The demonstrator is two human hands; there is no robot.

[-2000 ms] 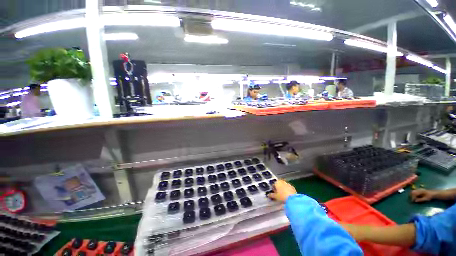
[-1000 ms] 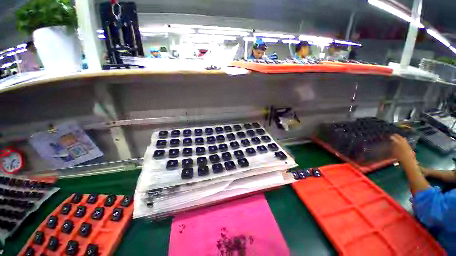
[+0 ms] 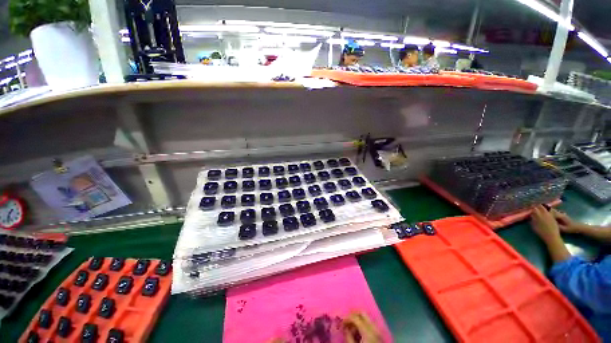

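A pink work mat lies in front of me with a dark patch of small loose parts. My right hand is blurred and cut off by the bottom edge, over the mat just right of the patch; its grip cannot be told. A small skin-toned sliver at the bottom edge, left of the patch, may be my left hand. Behind the mat, a stack of white blister trays holds rows of black device housings on top.
A filled red parts tray and second blister tray stand left. A red compartment tray at right has several units by its upper-left corner. Another person's hands are by the stacked clear trays. A shelf edge runs above.
My right hand has left the blister tray's right end, was out of view, and now shows at the mat's bottom edge. The other person's hands have shifted to the front of the clear stack.
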